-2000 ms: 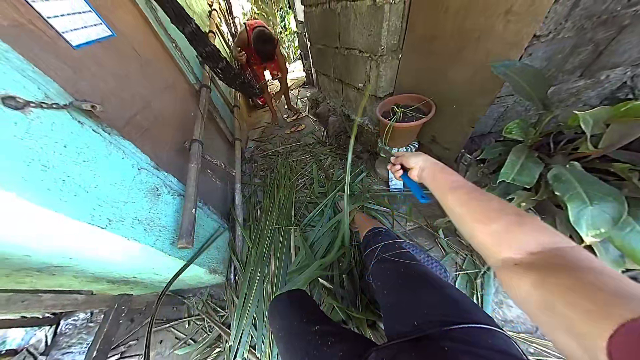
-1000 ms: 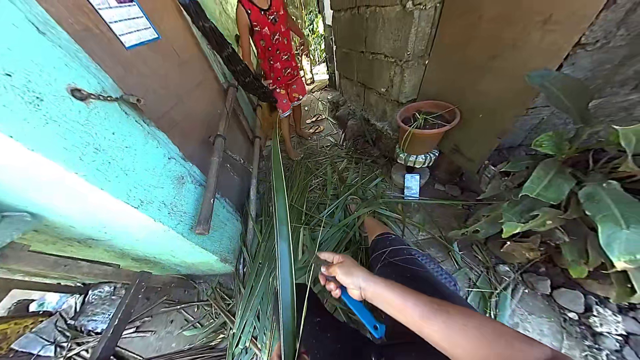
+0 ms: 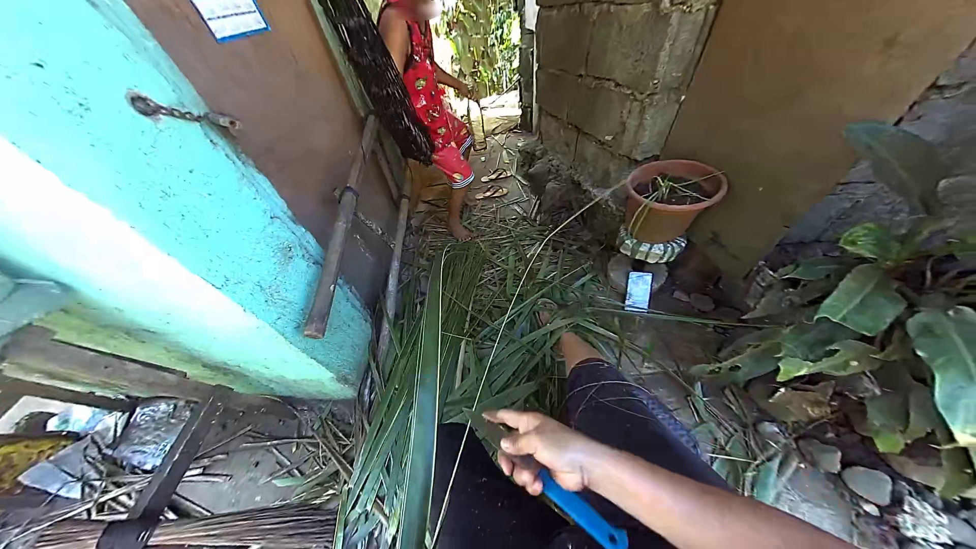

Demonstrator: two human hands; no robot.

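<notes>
My right hand [image 3: 545, 450] is closed round the blue handle of a knife [image 3: 583, 515], whose blade is partly visible by the index finger. A thin pale leaf rib [image 3: 499, 343] runs upward just left of that hand. A long green palm leaf strip [image 3: 427, 396] stands over my lap, its lower end out of the frame. My left hand is not in view. Between and beyond my legs lies a heap of green palm leaflets [image 3: 503, 362].
A person in red clothes [image 3: 435, 99] stands up the path. A terracotta pot [image 3: 667, 202] and a phone [image 3: 638, 291] are at the right, near broad-leaved plants [image 3: 865, 305]. A turquoise wall [image 3: 191, 206] and a bamboo pole [image 3: 335, 259] line the left. Dry ribs [image 3: 198, 526] lie lower left.
My right hand with the knife has come back from near the pot to over my lap. The other person, first bent low, is now upright. The long leaf strip has stayed before me since one second ago.
</notes>
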